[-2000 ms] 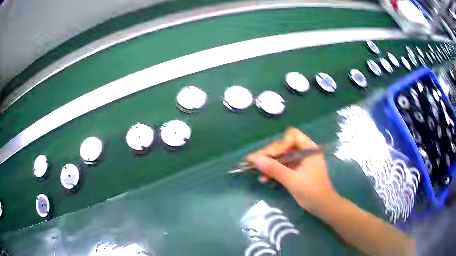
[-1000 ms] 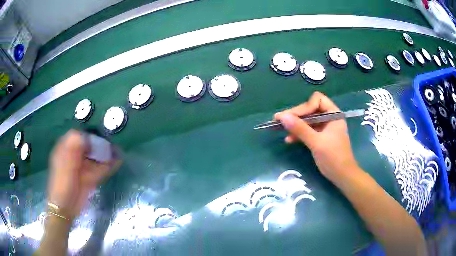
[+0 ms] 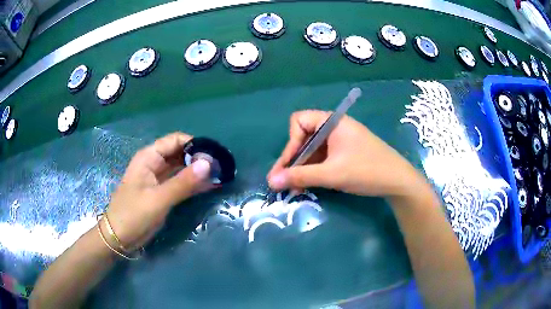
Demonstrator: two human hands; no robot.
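My left hand (image 3: 157, 175) holds a round black-rimmed disc (image 3: 219, 158) tilted between thumb and fingers, left of centre; the thumb covers part of its face. My right hand (image 3: 338, 154) grips silver-grey tweezers (image 3: 326, 130) like a pen, the blunt end pointing up and right. The tweezer tips are hidden by my fingers, close to the upper edge of the white arc-shaped pieces (image 3: 266, 229). These arcs lie in glare on the green surface below and between my hands. I cannot tell whether the tips hold an arc.
Many black-rimmed discs (image 3: 243, 56) lie along the green belt (image 3: 181, 84) at the back. A dense strip of spare arcs (image 3: 441, 133) lies right of my right hand. A blue tray (image 3: 506, 157) full of discs stands at the right edge. Glare covers the left surface.
My left hand has moved right, with the dark disc in it now clearly visible. My right hand has come down to the arcs and the tweezers have tilted steeply. The view has shifted.
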